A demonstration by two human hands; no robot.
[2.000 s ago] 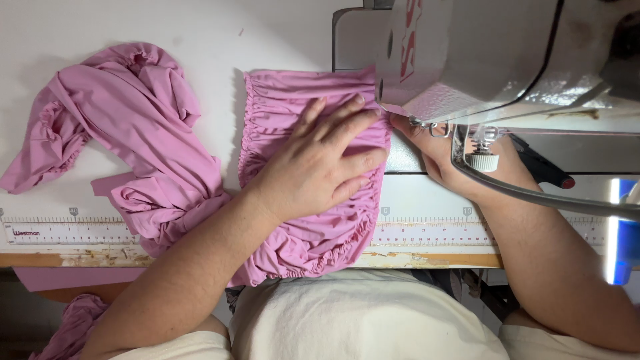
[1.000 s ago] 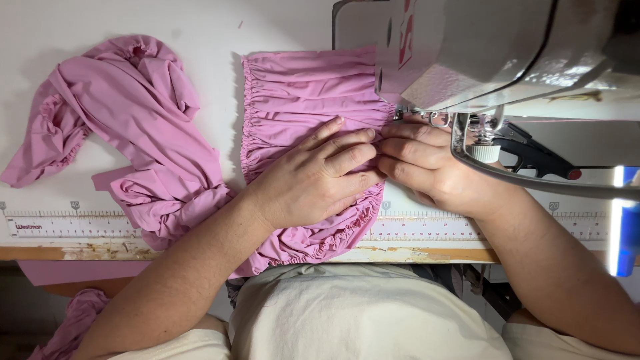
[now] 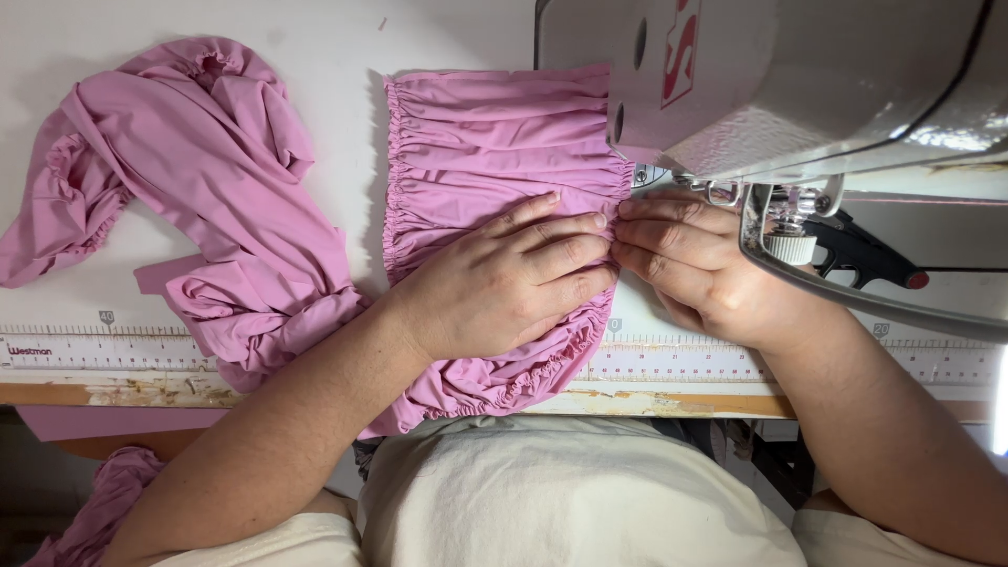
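Gathered pink fabric (image 3: pixel 504 126) lies flat on the white table, its right edge running under the head of a sewing machine (image 3: pixel 772 87). My left hand (image 3: pixel 520 283) rests palm down on this fabric, fingers slightly apart and pointing right. With bent fingers close together, my right hand (image 3: pixel 701 268) grips the fabric's gathered right edge at the fingertips, just below the presser foot area. The needle is hidden behind the machine head. More pink fabric (image 3: pixel 197 173), bunched and with gathered openings, lies left of my left hand.
A printed ruler strip (image 3: pixel 677 361) runs along the table's near edge. Black-handled thread snips (image 3: pixel 866 252) lie behind the tension knob (image 3: pixel 790 248), right of my right hand. A curved metal lever (image 3: pixel 866 303) crosses above my right wrist. Pink cloth (image 3: pixel 118 496) hangs below the table at left.
My right hand, earlier partly under the machine head, has come out nearer to me and now pinches the fabric edge. The fabric's top edge moved away from me, then back somewhat toward me.
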